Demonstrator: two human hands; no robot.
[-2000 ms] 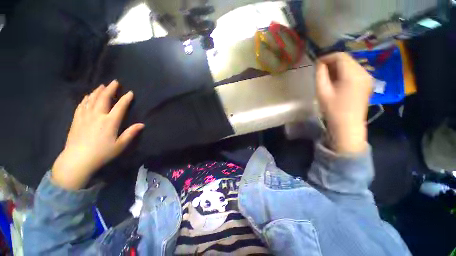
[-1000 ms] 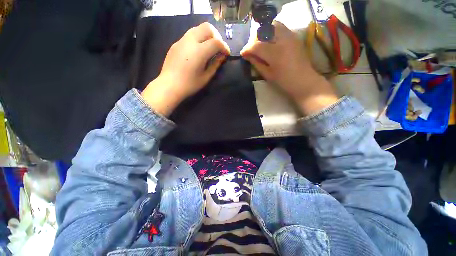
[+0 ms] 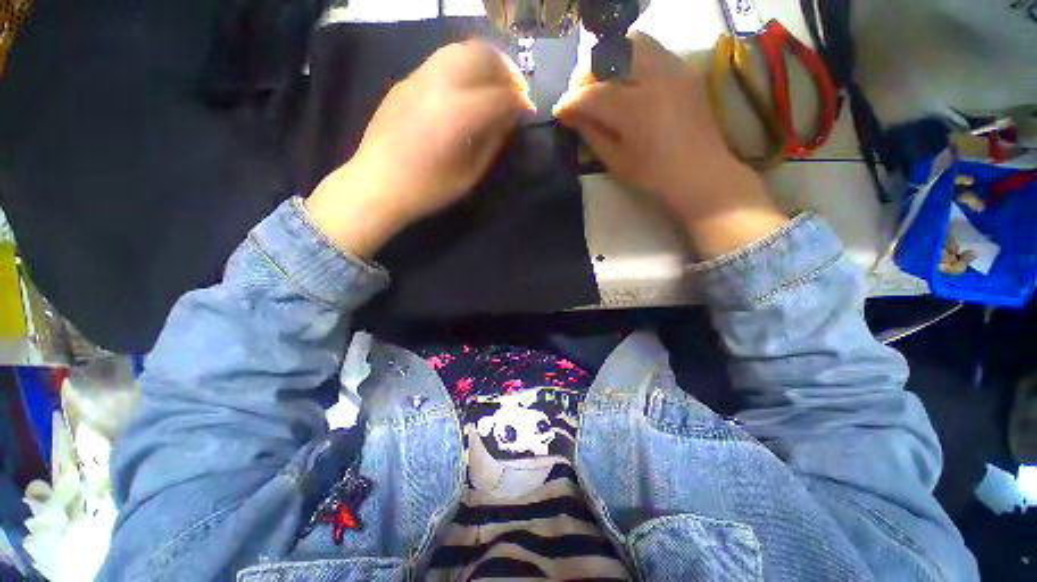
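Black cloth [image 3: 489, 250] lies on the pale machine bed and hangs at the table's front edge. My left hand [image 3: 438, 131] pinches it just left of and below the presser foot [image 3: 525, 55]. My right hand [image 3: 654, 131] pinches it on the right side, its fingertips close to those of my left hand. A small piece under the fingers cannot be told apart from the cloth. The round dark attachment [image 3: 612, 40] stands above my right fingers.
Scissors with yellow and red handles [image 3: 802, 97] lie right of my right hand. A blue tray [image 3: 987, 244] with small bits is at the right table edge. More black cloth [image 3: 114, 171] is heaped at left. White scraps [image 3: 74, 500] show at lower left.
From two seconds ago, my left hand has left the spread cloth and my right hand the tray side; both came to the presser foot. Over the last second they moved only slightly.
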